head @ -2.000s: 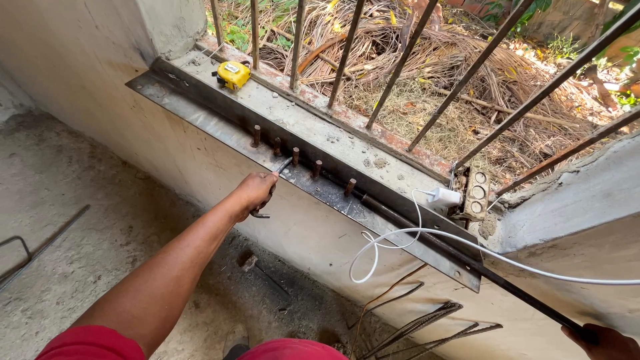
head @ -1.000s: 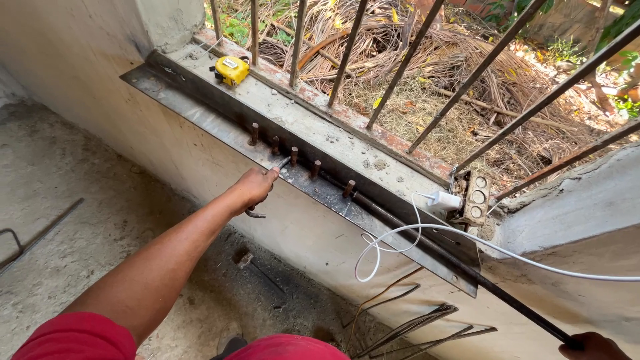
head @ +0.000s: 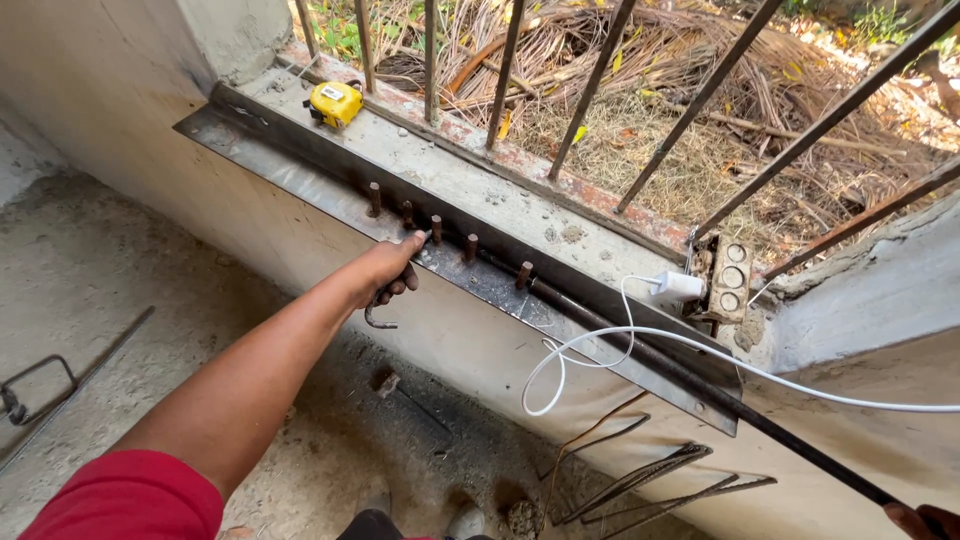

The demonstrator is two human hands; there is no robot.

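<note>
A steel angle plate [head: 300, 176] with several upright metal pegs [head: 436, 229] lies along the window sill. My left hand [head: 390, 270] grips a bent steel rod [head: 381, 324], its hooked end below the fist and its other end at the pegs by my thumb. At the lower right edge, my right hand [head: 922, 521], partly cut off, holds the end of a long dark metal bar or pipe [head: 787, 442]. This bar runs along the plate up to the rightmost peg.
A yellow tape measure [head: 336, 103] sits on the sill below window bars [head: 600, 82]. A white charger [head: 679, 286] with a looping cable [head: 540, 382] is plugged into an outlet box [head: 727, 281]. Bent steel rods [head: 637, 480] are below the plate; a hacksaw-like frame [head: 37, 375] lies on the floor.
</note>
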